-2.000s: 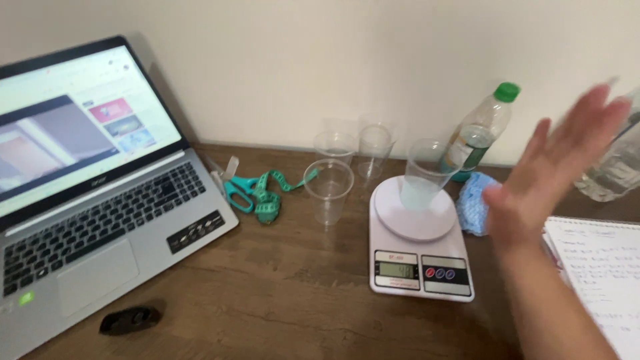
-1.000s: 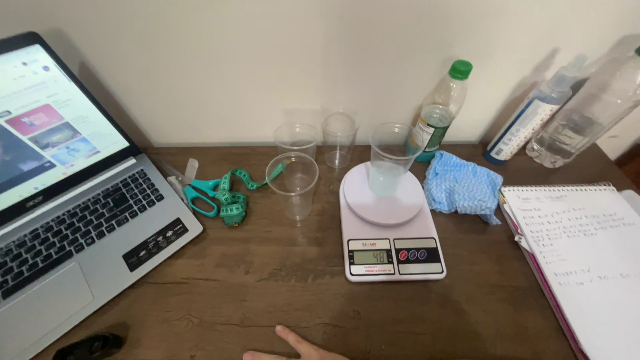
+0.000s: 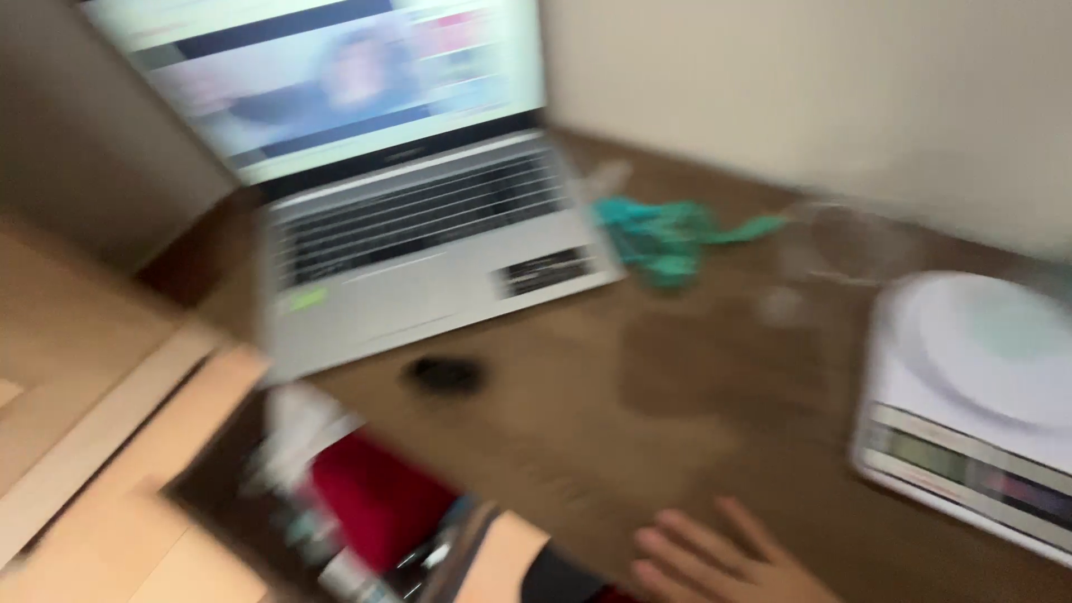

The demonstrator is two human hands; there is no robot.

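Note:
My right hand point(image 3: 733, 557) is at the bottom edge, palm down with its fingers spread and nothing seen in them; blur hides whether it touches the brown table point(image 3: 536, 419). My left hand is out of view. Right of my hand, a white kitchen scale point(image 3: 909, 402) is cut off by the frame edge, with a blurred clear cup point(image 3: 1013, 322) on its plate. Behind are faint clear plastic cups point(image 3: 846, 239). A green tape measure point(image 3: 674, 243) lies against teal-handled scissors point(image 3: 620, 213). A silver laptop point(image 3: 402, 310) stands open at the upper left.
A small dark object point(image 3: 444, 374) lies before the laptop. Below the table's left edge, an open compartment point(image 3: 222, 469) holds a red cloth point(image 3: 377, 498), white material and other blurred items. Light wooden surfaces point(image 3: 92, 435) are at far left; a pale wall point(image 3: 796, 92) stands behind.
The view has swung left, bringing the open compartment into sight. My right hand, raised at the right two seconds ago, is low at the bottom edge.

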